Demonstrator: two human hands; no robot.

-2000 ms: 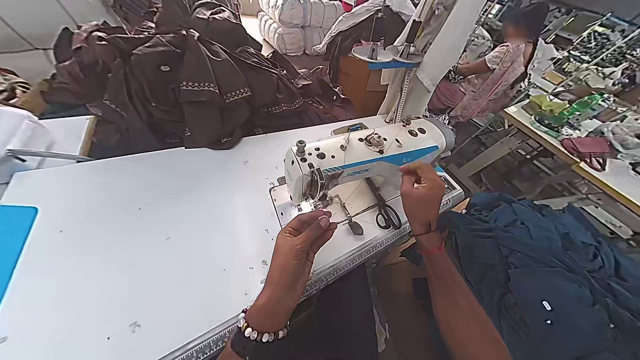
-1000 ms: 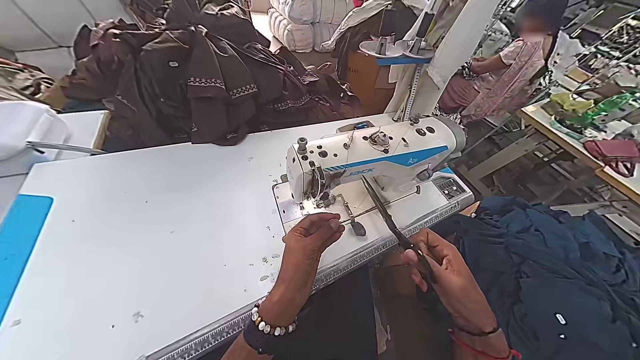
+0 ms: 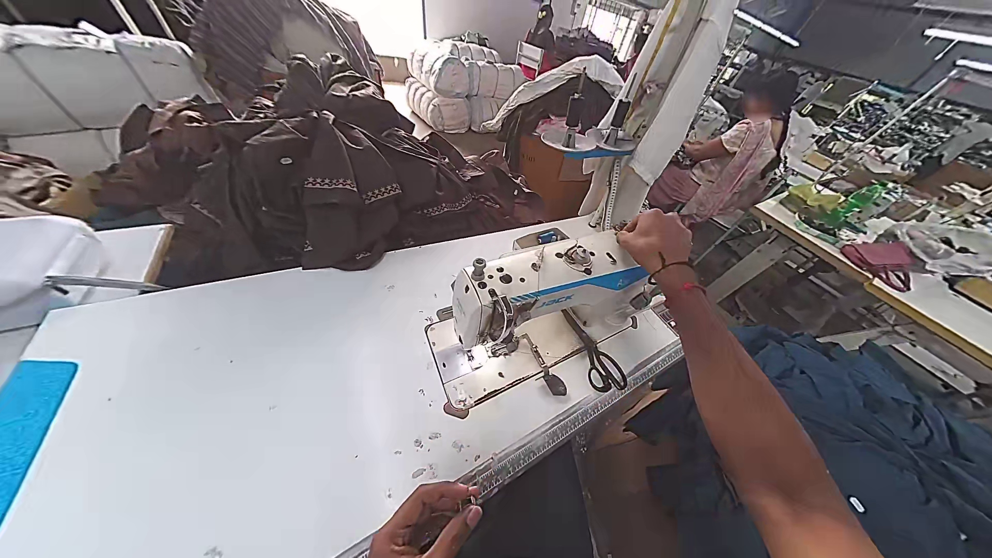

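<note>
A white and blue Jack sewing machine stands on the white table, its needle area lit. My right hand is at the top right end of the machine's head, fingers bent together; whether it holds anything there is unclear. Near the front table edge, my left hand pinches a small thing between thumb and finger, too small to name. Black-handled scissors lie on the machine bed, blades under the arm. Two dark thread cones stand on the stand behind the machine.
Dark garments are heaped behind the table. Navy fabric lies at the right, below my right forearm. A measuring tape runs along the front edge. A blue mat is at the left. A person sits behind at right.
My right hand, which held the scissors one second ago, is now at the machine's top, and the scissors lie on the bed. My left hand has moved from beside the needle area to the front edge.
</note>
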